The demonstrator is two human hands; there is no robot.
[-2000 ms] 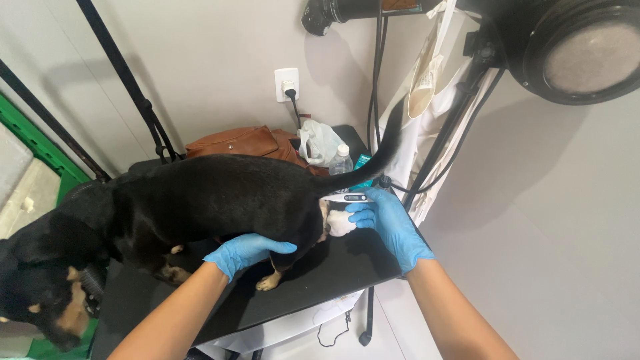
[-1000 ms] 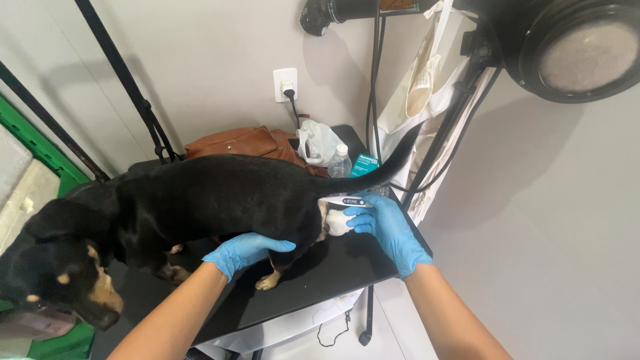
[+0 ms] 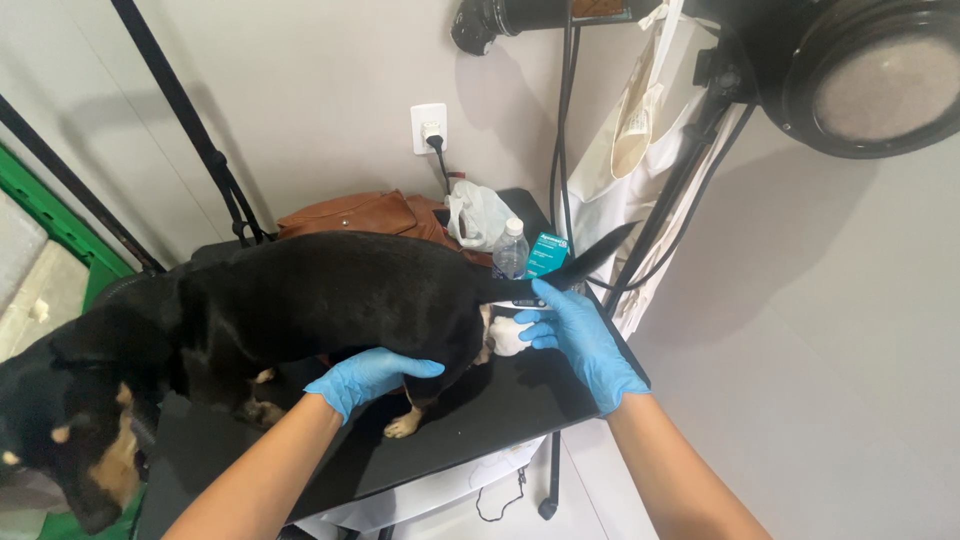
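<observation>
A black-and-tan dog (image 3: 322, 292) stands on a black-topped table (image 3: 480, 442), its head at the lower left and its tail to the right. Blue-gloved, my left hand (image 3: 375, 375) is around the front of the dog's near thigh, thumb outside and fingers hidden under the belly. At the dog's rear is my right hand (image 3: 581, 334), also blue-gloved, with one fingertip against the tail. Its other fingers touch a white wad (image 3: 510, 336). A white digital thermometer (image 3: 527, 304) lies between that hand and the rump, partly hidden by hand and tail; its tip is out of sight.
Behind the dog are a brown leather bag (image 3: 360, 214), a white plastic bag (image 3: 480, 214), a clear bottle (image 3: 511, 251) and a teal box (image 3: 547, 255). Black straps (image 3: 176, 105) rise at left. Cables, hanging cloth bags (image 3: 626, 142) and a black round-fronted machine (image 3: 870, 75) are at right.
The dog's raised tail has come down to the right. Its head has shifted at the lower left. A fingertip of my right hand is now against the tail; my left hand has stayed at the thigh.
</observation>
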